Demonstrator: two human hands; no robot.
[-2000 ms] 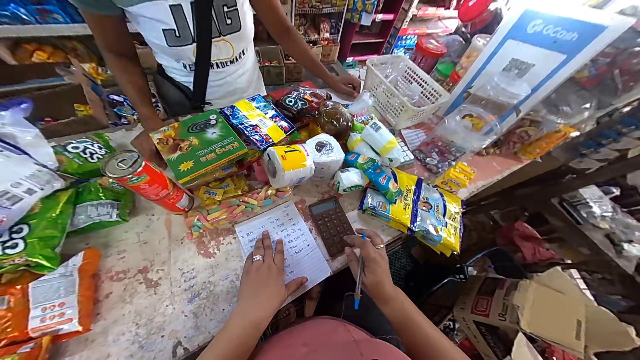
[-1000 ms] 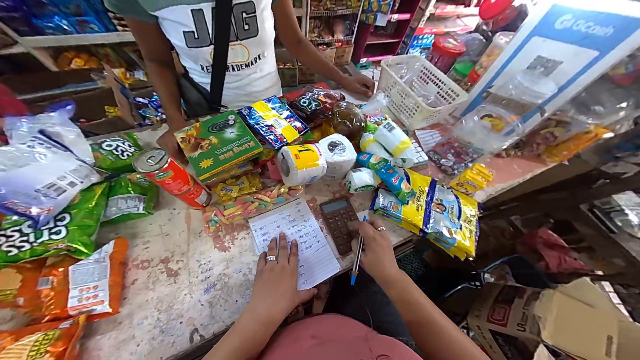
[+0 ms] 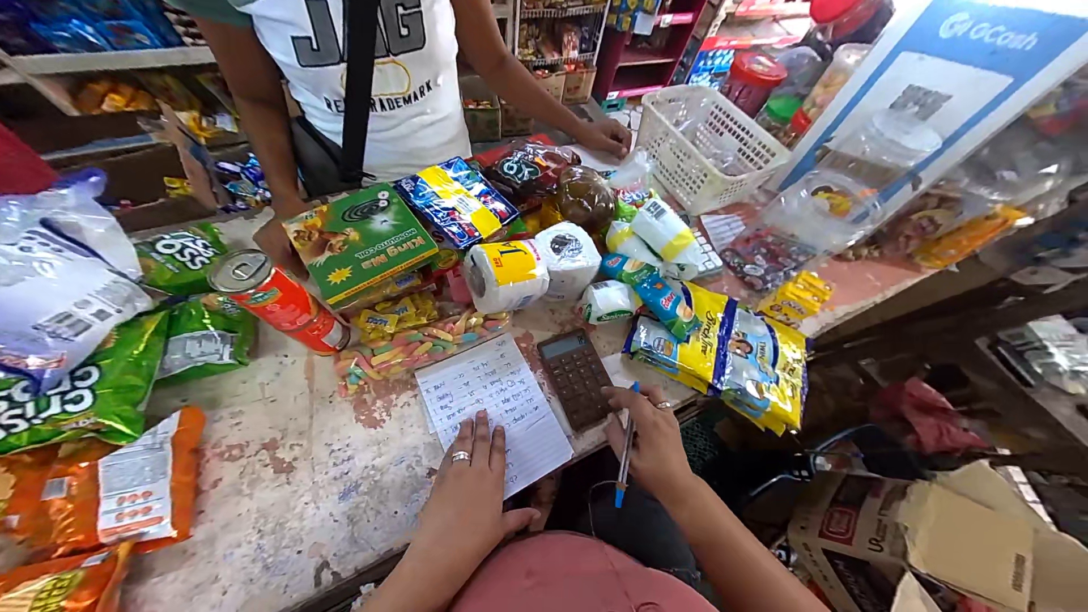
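My left hand (image 3: 474, 476) lies flat with its fingers on a lined sheet of paper (image 3: 531, 408) that bears handwriting. In my right hand (image 3: 650, 438) is a blue ballpoint pen (image 3: 626, 450), its blue end pointing down past the counter's edge. That hand is beside the lower right corner of a brown calculator (image 3: 576, 374), which lies just right of the paper. Behind the paper are a bag of colourful gummy candy (image 3: 425, 344), toilet rolls (image 3: 507, 276) and a green mosquito coil box (image 3: 361, 242). Yellow and blue milk powder packs (image 3: 731, 353) lie to the right.
A red can (image 3: 280, 302) and green and orange snack bags (image 3: 144, 480) stand or lie left on the worn counter (image 3: 297, 476). Across it, a person in a white shirt (image 3: 399, 93) leans in, near a white plastic basket (image 3: 710, 149). An open cardboard box (image 3: 918, 535) sits low right.
The pen and paper remain with my hands, which have shifted little. The view has moved slightly.
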